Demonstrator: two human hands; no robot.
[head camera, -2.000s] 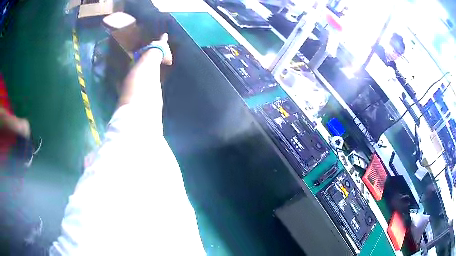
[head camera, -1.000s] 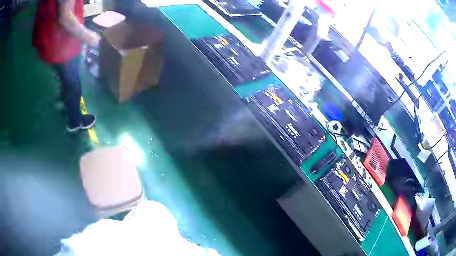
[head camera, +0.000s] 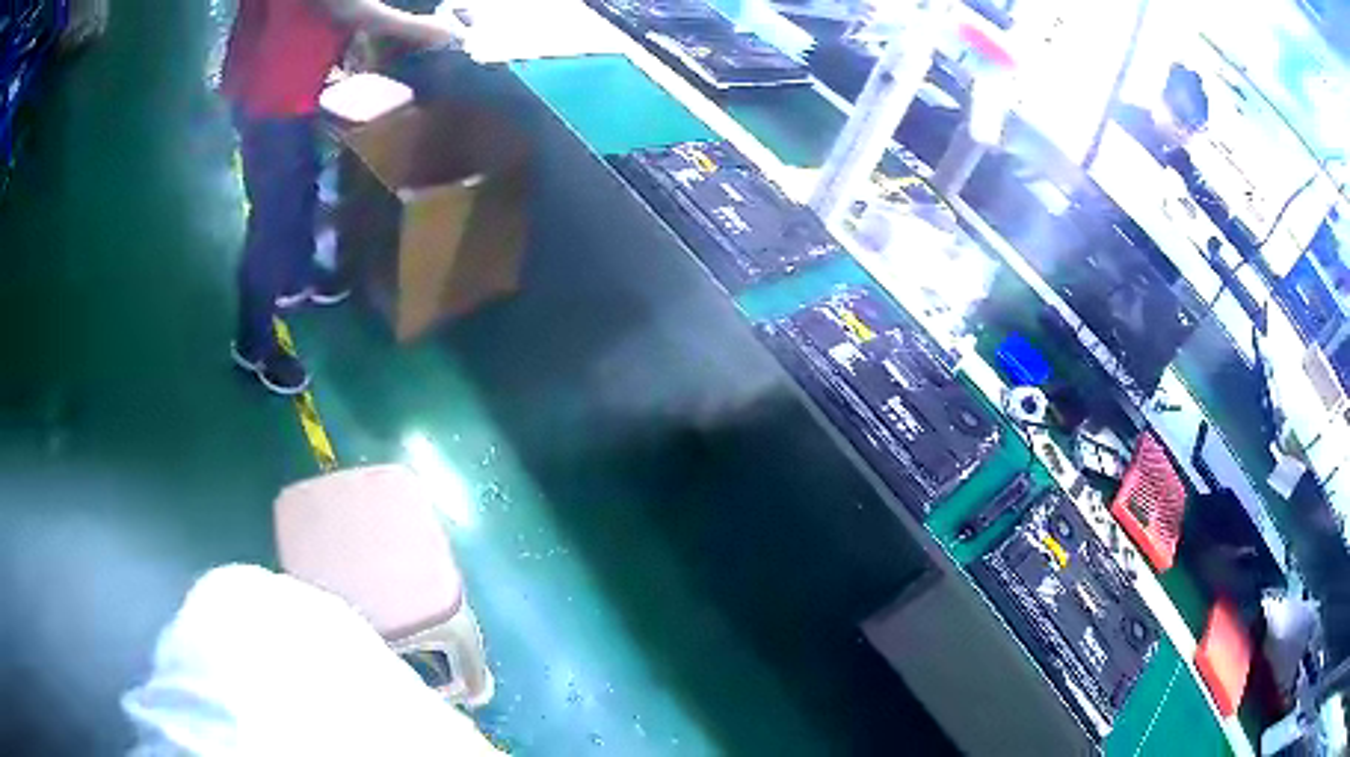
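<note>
Three black display units lie flat in a row on the green-topped bench: a far one, a middle one and a near one. Each shows a short orange strip and printed marks. A narrow dark part lies between the middle and near units. A white sleeve shows at the bottom left. Neither of my hands is in view.
A beige stool stands left of the bench. An open cardboard box and a person in red are beyond it. Orange-red trays sit on the bench's right side.
The outstretched arm and hand seen two seconds ago have left the view. The stool now shows. The person in red has come in at the upper left and stands nearer the bench.
</note>
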